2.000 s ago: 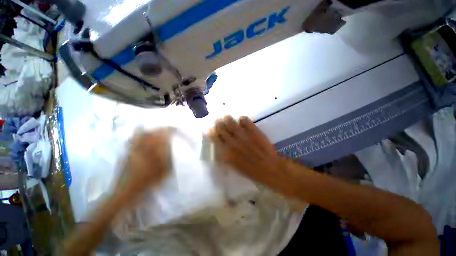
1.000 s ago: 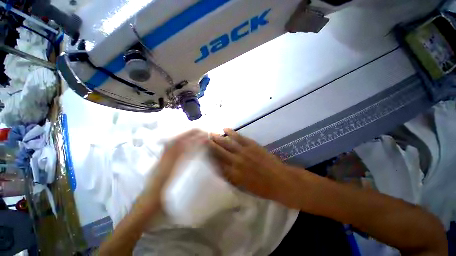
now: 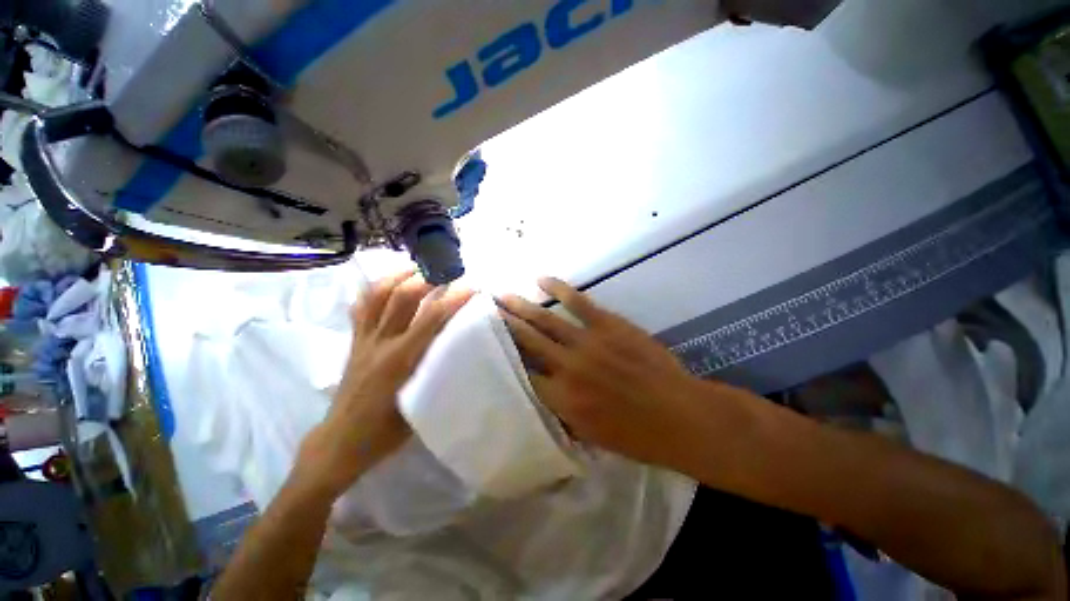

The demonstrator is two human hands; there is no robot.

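A white band piece [image 3: 487, 405] lies folded between my hands, its upper end just below the dark grey cylinder [image 3: 434, 249] beside the needle area. My left hand [image 3: 393, 358] holds the cloth at its left side, fingertips near the cylinder. My right hand [image 3: 598, 370] lies along its right edge, fingers pinching the cloth. The white garment body [image 3: 516, 528] is bunched below and hangs over the table edge, and spreads left on the table. The white sewing machine head [image 3: 352, 106] is above my hands. The needle and presser foot are hidden or lost in glare.
A grey ruler strip [image 3: 821, 288] runs along the table's front edge at right. A yellow-green box [image 3: 1048, 100] is cut off at the right rim. White pieces [image 3: 974, 393] hang at lower right. Loose bluish cloth [image 3: 76, 323] lies at far left beside a plastic-wrapped edge [image 3: 129, 470].
The view has moved closer to the machine head. My left hand has moved up to the needle area and is less blurred. The band piece now lies flatter between my hands.
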